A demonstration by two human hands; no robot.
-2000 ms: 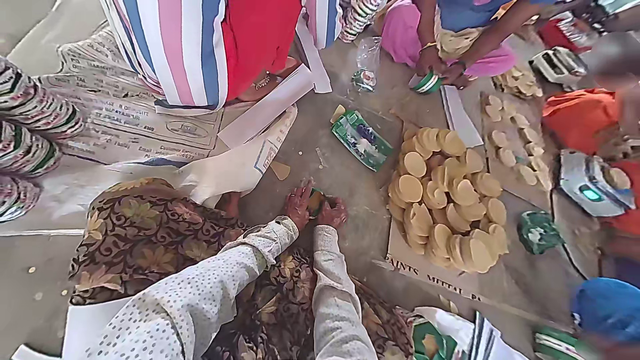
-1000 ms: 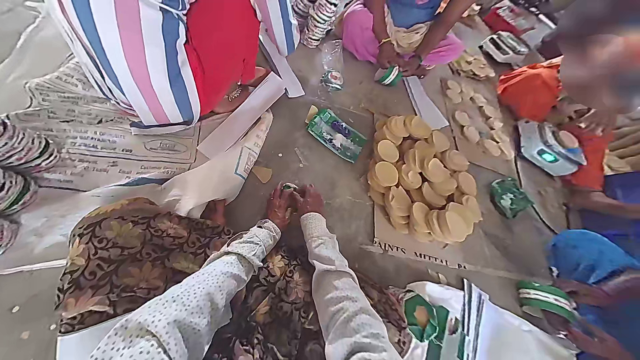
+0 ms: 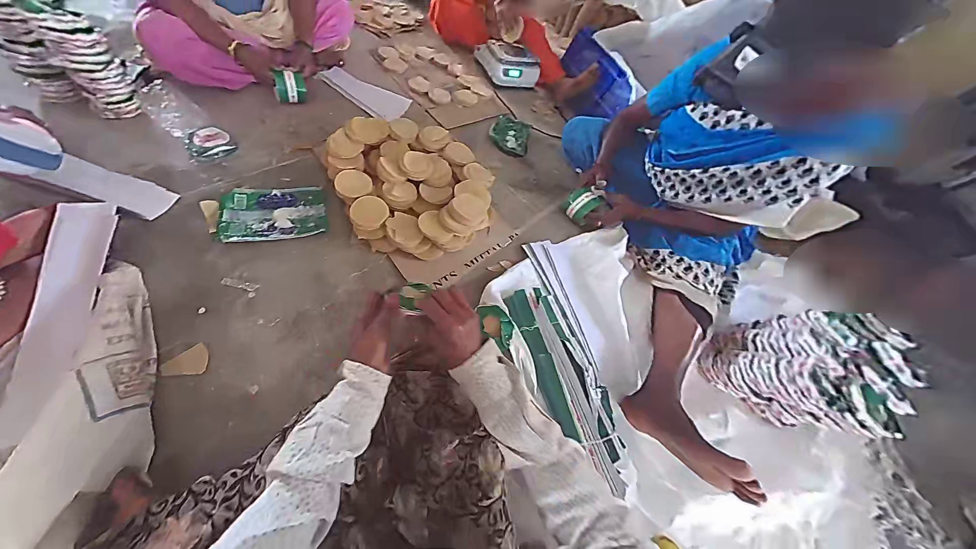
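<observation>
My left hand (image 3: 374,332) and my right hand (image 3: 451,324) are close together in front of my lap, both on a small green packet (image 3: 414,296) between them. Its far part shows past my fingers; the rest is hidden. Just beyond lies a heap of thin round tan discs (image 3: 412,183) on a flattened cardboard sheet (image 3: 412,268). A green printed plastic wrapper (image 3: 271,215) lies on the floor to the left of the heap. Near my right wrist is a bundle of green and white strips (image 3: 560,366) on white cloth.
A person in blue at right holds a green-and-white round pack (image 3: 585,204); another in pink holds a similar one (image 3: 290,86). A digital scale (image 3: 508,64) stands at the back. Stacked packs (image 3: 816,366) lie at right. A broken tan piece (image 3: 185,361) lies at left.
The view has swung far to the right, bringing the person in blue and the stacked packs at right into sight. My hands remain together around the small green packet.
</observation>
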